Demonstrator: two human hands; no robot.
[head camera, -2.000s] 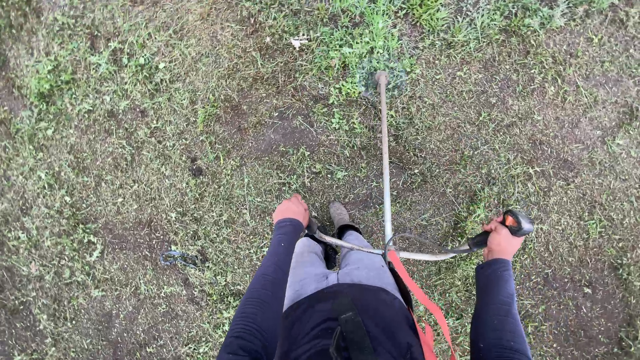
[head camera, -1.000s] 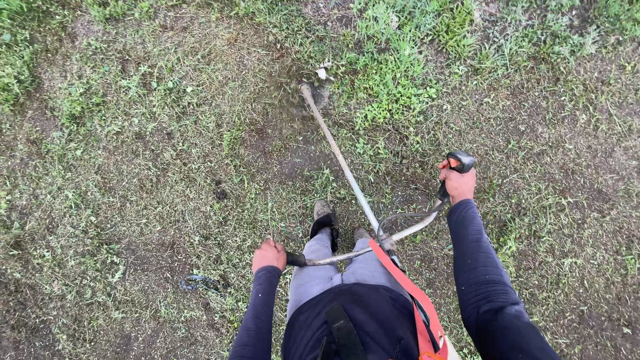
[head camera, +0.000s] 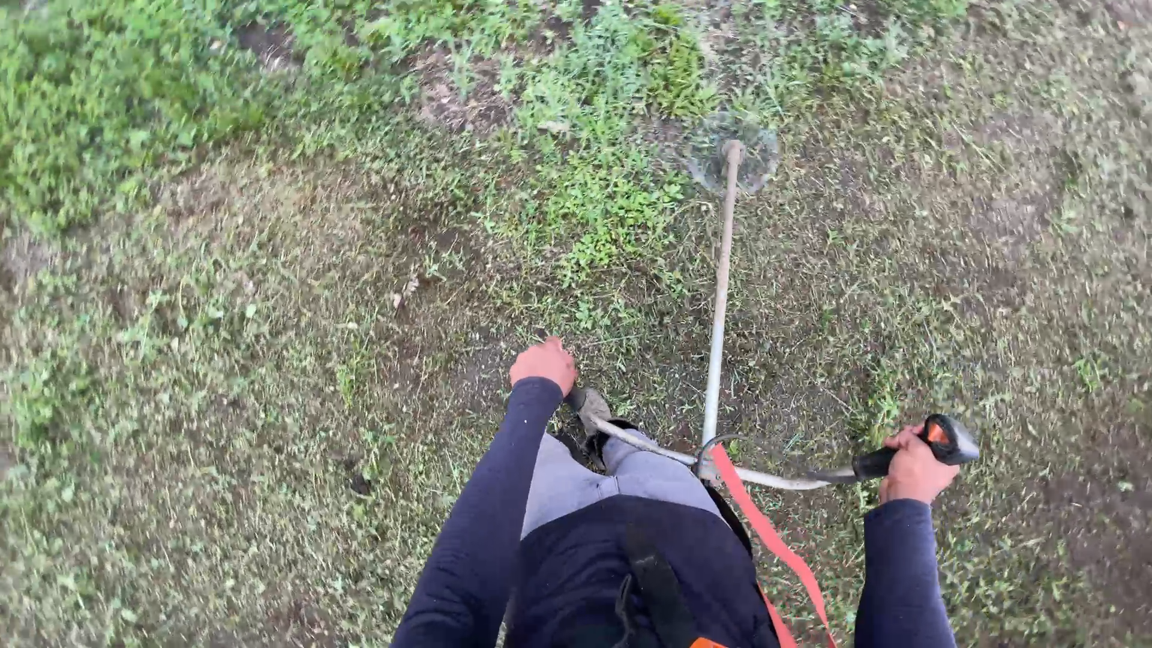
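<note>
A brush cutter with a long metal shaft (head camera: 719, 306) reaches forward from my right hip. At its far end the cutting head (head camera: 733, 151) is a blurred, see-through disc over the grass. My left hand (head camera: 544, 364) is closed around the left end of the curved handlebar (head camera: 781, 481). On the other end, my right hand (head camera: 916, 470) grips the black handle with an orange part, the throttle grip (head camera: 940, 436). A red harness strap (head camera: 772, 540) runs from the shaft down past my right side.
Dense green weeds (head camera: 99, 99) grow at the upper left, and a leafy patch (head camera: 612, 207) stands left of the cutting head. Short grass with clippings and bare soil surrounds me. One boot (head camera: 591, 407) shows beside my left hand.
One second ago the shaft leaned to the left; now it stands nearly straight, with the cutting head farther right. The handlebar has turned with it, both hands still on it. The view has shifted.
</note>
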